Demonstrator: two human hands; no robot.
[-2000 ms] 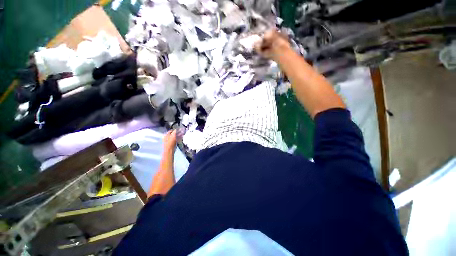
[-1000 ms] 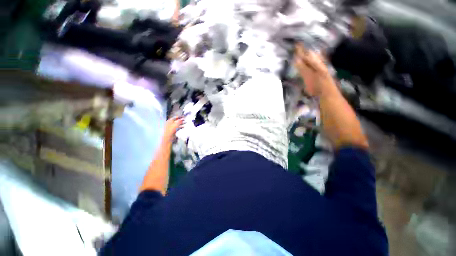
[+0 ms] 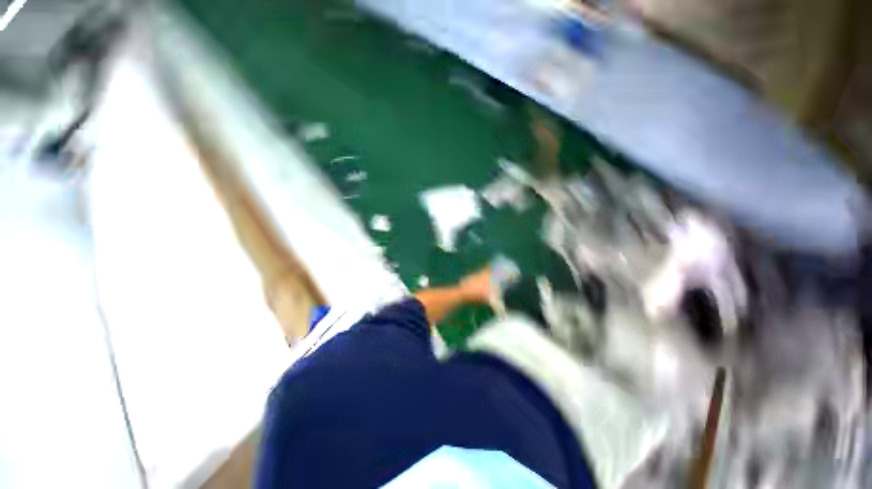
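Note:
The heap of fabric offcuts (image 3: 621,248) fills the right side of the head view, white, grey and dark, strongly blurred. A few white scraps (image 3: 451,214) lie apart on the green floor. My left hand (image 3: 486,285) reaches out from the navy sleeve over the floor, left of the heap. A small pale patch shows at its fingertips; blur hides whether it is held. My right hand is not in view. A reddish-brown stick (image 3: 712,420), probably a broom handle, stands out against the scraps at the lower right; what holds it is not visible.
A white-topped table (image 3: 163,315) with a wooden rim (image 3: 232,196) runs close along my left side, with a blue fitting (image 3: 318,316) at its edge. Pale blue-grey cloth (image 3: 660,115) hangs along another table across the aisle. Green floor (image 3: 382,105) lies between them.
The view has swung round to the white table and green floor. The heap has shifted right in the picture. My right hand has left the view, and the brown stick has appeared.

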